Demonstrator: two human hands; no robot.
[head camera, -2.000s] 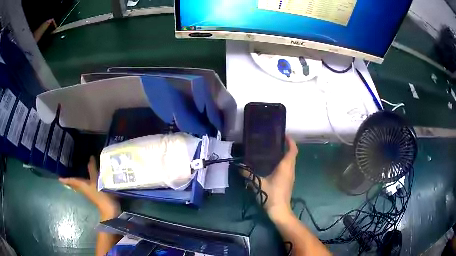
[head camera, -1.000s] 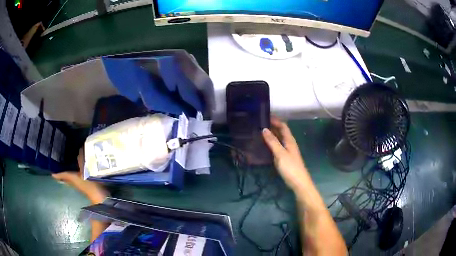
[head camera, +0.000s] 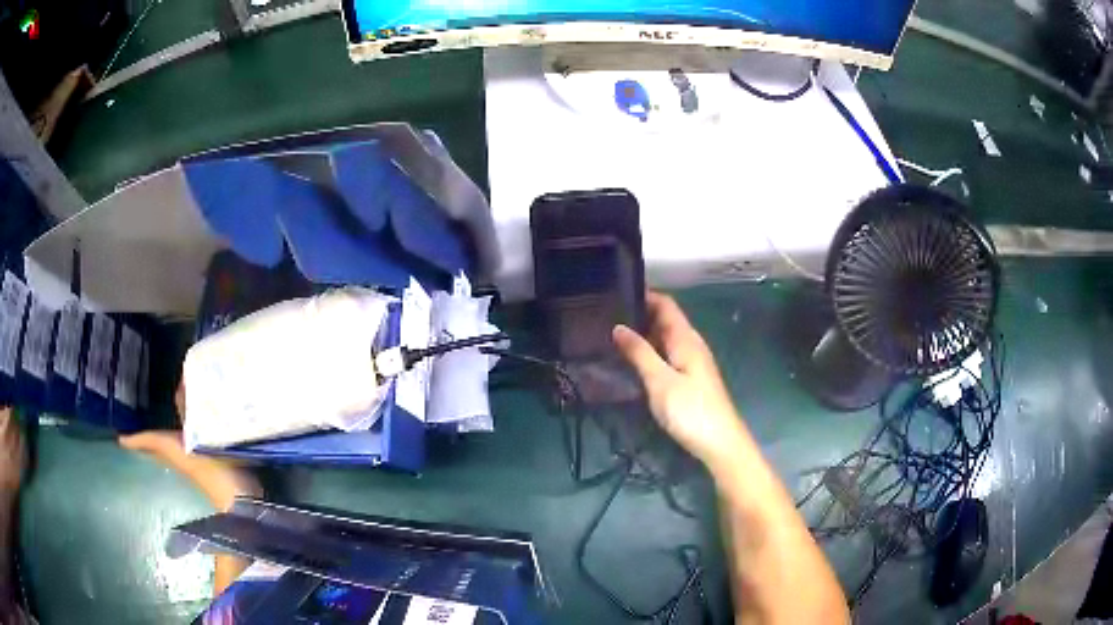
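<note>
An open blue gift box (head camera: 403, 446) lies left of centre with its pale and blue flaps raised. A unit in whitish wrap (head camera: 281, 372) rests on it, with a black cable's pale plug (head camera: 393, 363) at its right end. White folded flaps (head camera: 459, 372) stand beside the plug. My left hand (head camera: 195, 462) is at the box's lower left edge, partly hidden; its grip is unclear. My right hand (head camera: 677, 379) holds a black smartphone (head camera: 588, 275) by its lower right edge, thumb on its face. The phone overlaps the white stand's front edge.
Another printed box (head camera: 366, 574) is at the bottom. Blue labelled boxes (head camera: 73, 354) are at left. An NEC monitor (head camera: 635, 31) stands behind on a white stand (head camera: 720, 171). A black fan (head camera: 913, 281), tangled cables (head camera: 909, 452) and a mouse (head camera: 959, 549) are at right. Another person's hand (head camera: 61, 104) shows upper left.
The view has shifted, so bench things sit further left and higher. My right thumb has come onto the phone's face. The yellow panel seen through the wrap no longer shows.
</note>
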